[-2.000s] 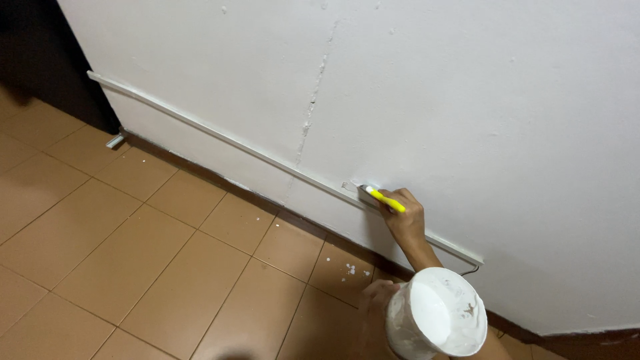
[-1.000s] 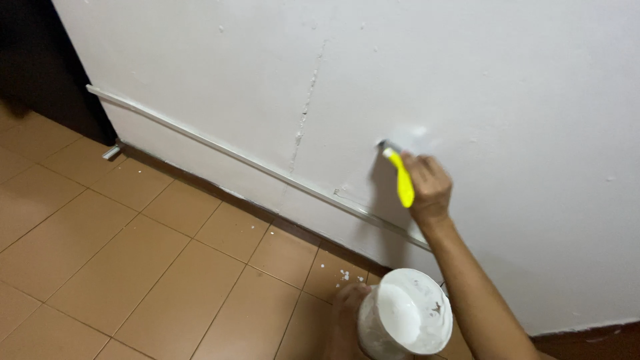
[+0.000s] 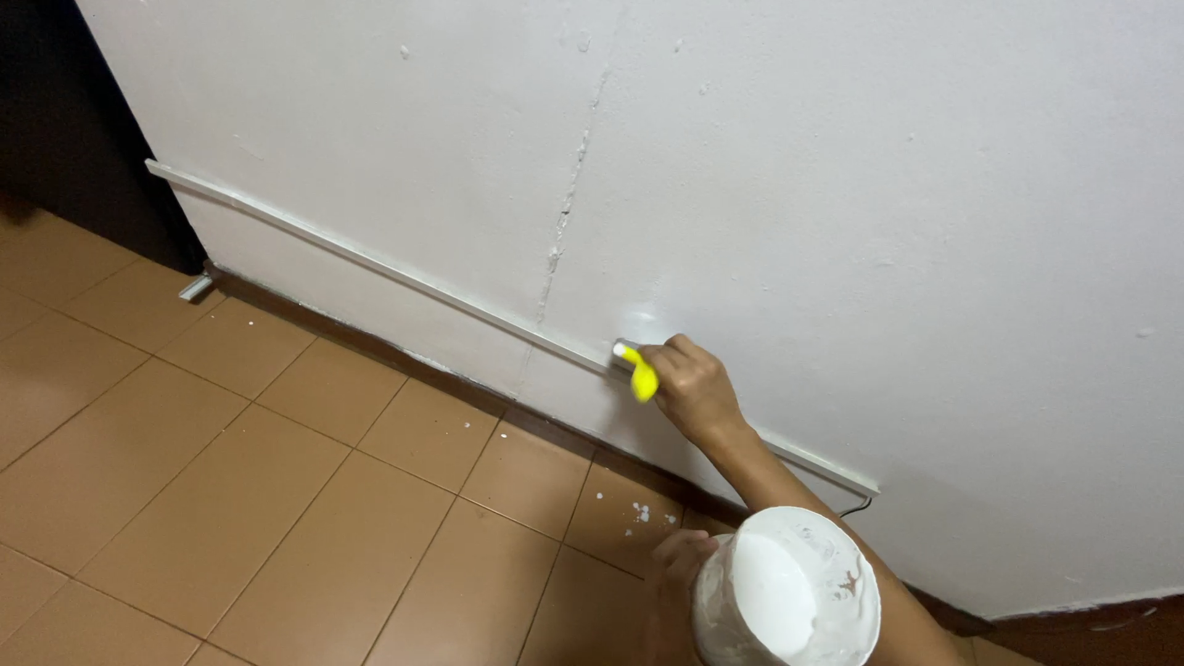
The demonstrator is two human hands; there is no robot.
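Observation:
My right hand (image 3: 692,384) grips a paintbrush with a yellow and white handle (image 3: 643,377), its head against the white wall (image 3: 879,277) just above a narrow white trunking strip (image 3: 416,282). Fresh wet paint glistens on the wall above the brush. My left hand (image 3: 680,560) is around the side of a white plastic tub (image 3: 856,601) at the bottom, partly hidden by it. White paint (image 3: 772,592) lies inside the tub, and its walls are smeared. A rough vertical crack (image 3: 566,217) runs down the wall left of the brush.
Brown floor tiles (image 3: 268,518) bear white paint drops (image 3: 641,511) near the dark skirting (image 3: 370,347). A black panel (image 3: 83,120) stands at the upper left, with a short white piece of trunking (image 3: 196,288) at its foot. A thin cable (image 3: 858,507) hangs from the strip's right end.
My right hand has moved the brush from the strip up the wall, then back down towards the strip. A wet paint patch shows on the wall. My left hand stays at the tub.

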